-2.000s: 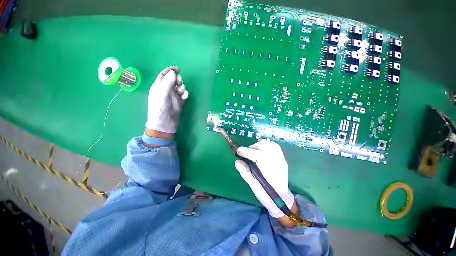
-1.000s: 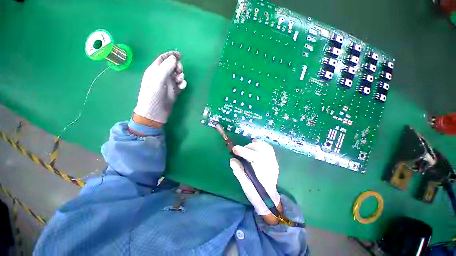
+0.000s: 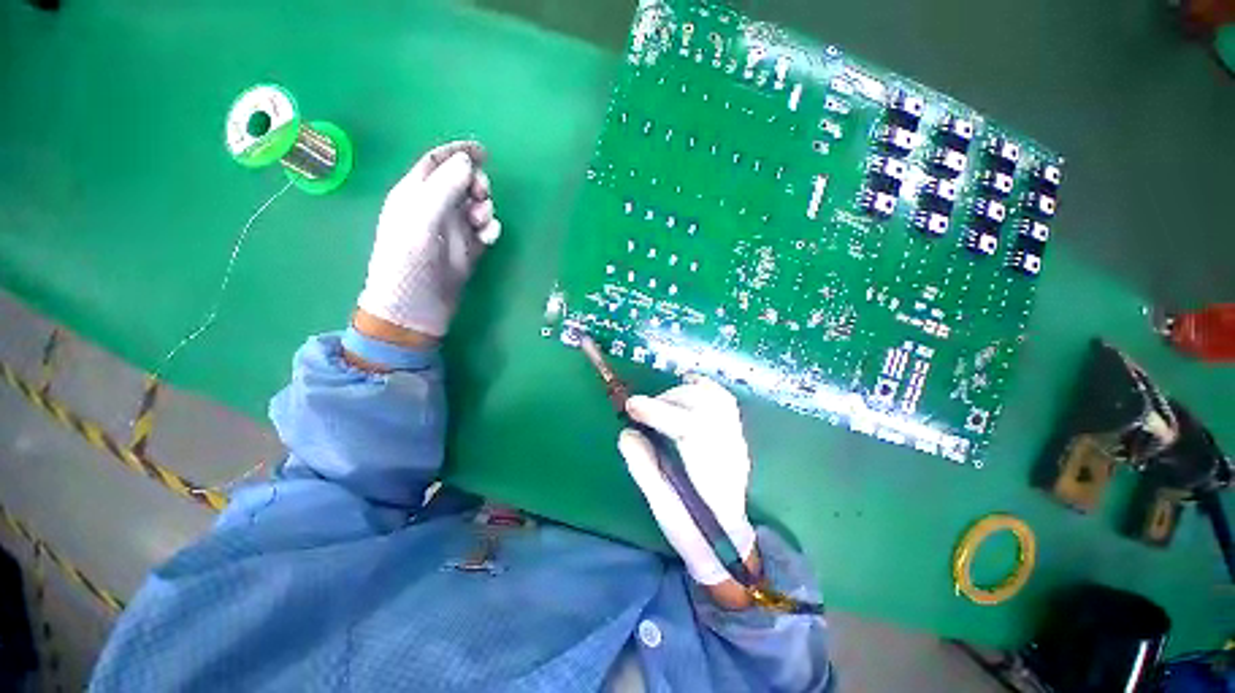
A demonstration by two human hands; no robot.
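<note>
A large green circuit board (image 3: pixel 731 203) lies tilted on the green mat, with rows of black transistors at its right. My right hand (image 3: pixel 694 467), in a white glove, holds a dark soldering iron (image 3: pixel 673 471) like a pen. The iron's tip is at the board's lower left corner; contact cannot be told. My left hand (image 3: pixel 431 230), in a white glove, rests left of the board with fingers curled. Whether it holds anything cannot be seen. A green and white solder spool (image 3: pixel 289 140) lies farther left, with a thin strand running down from it.
Iron stands with brown sponges (image 3: pixel 1081 471) are at the right. A yellow tape roll (image 3: pixel 995 558) lies below them, beside a black round container (image 3: pixel 1108 636). A red object (image 3: pixel 1203 332) is at the right edge. Yellow-black twisted cables (image 3: pixel 102 440) cross the lower left.
The view has shifted, so the board, spool and stands sit differently in the picture. The iron stays at the board's lower left corner, and both hands keep nearly the same pose.
</note>
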